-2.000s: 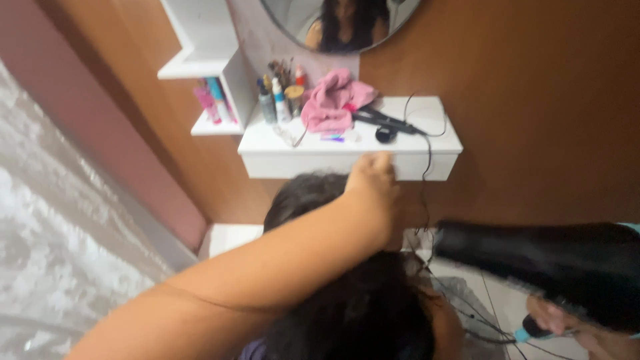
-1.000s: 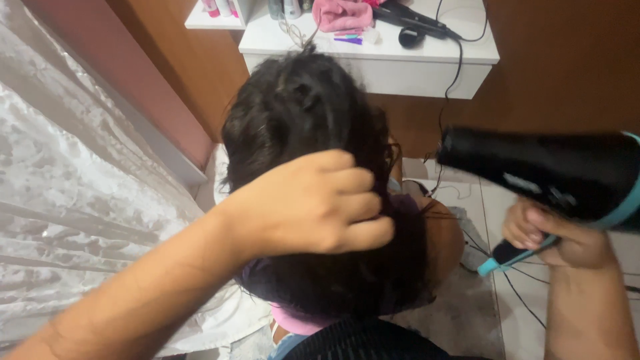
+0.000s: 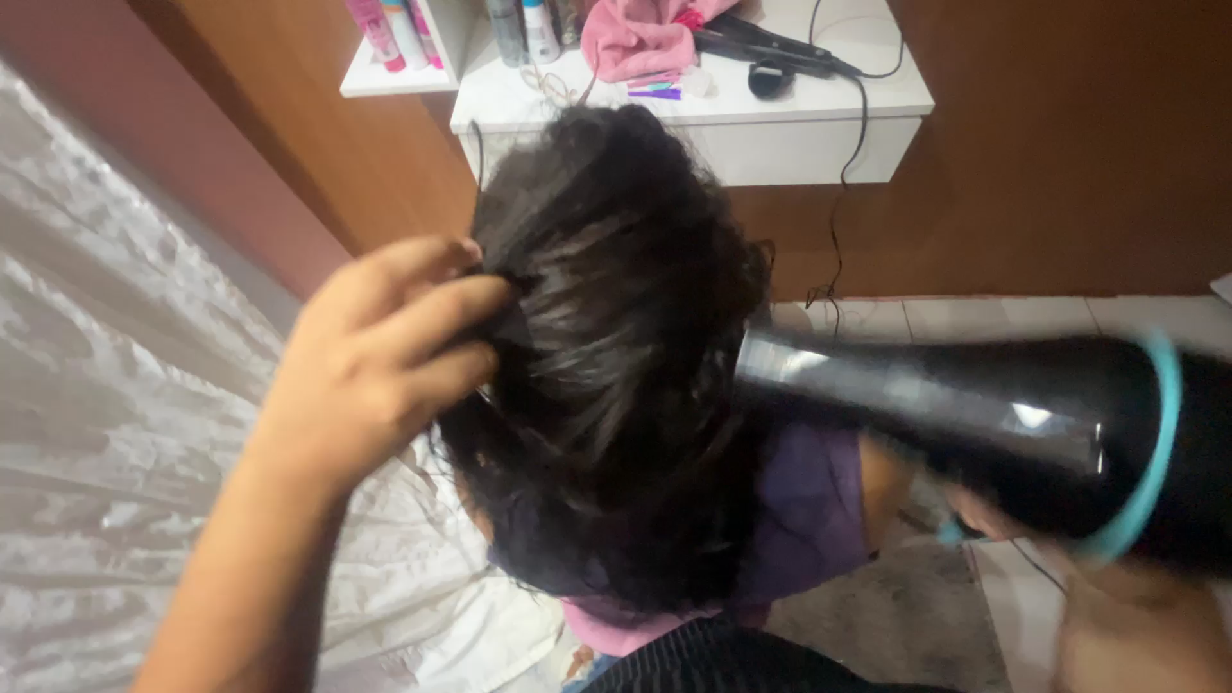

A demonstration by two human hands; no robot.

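Note:
A seated person's long dark hair (image 3: 616, 337) fills the middle of the view, seen from behind and above. At its left side is my left hand (image 3: 395, 356), fingers bent and their tips among the strands; whether they pinch a lock is blurred. My right hand (image 3: 1001, 520) grips the handle of a black hair dryer (image 3: 962, 414) with a turquoise ring. The dryer's body hides much of that hand. Its nozzle points left, close to the right side of the hair.
Beyond the head is a white wall shelf (image 3: 808, 144) with a pink towel (image 3: 635, 43), a black hair straightener (image 3: 770, 48) and bottles. Its cord (image 3: 852, 164) hangs down. A side shelf (image 3: 399, 82) holds tubes. A pale curtain (image 3: 125, 404) hangs on the left.
My left hand has moved from over the middle of the hair to its left side. The dryer's nozzle has come closer to the hair. The view has tilted.

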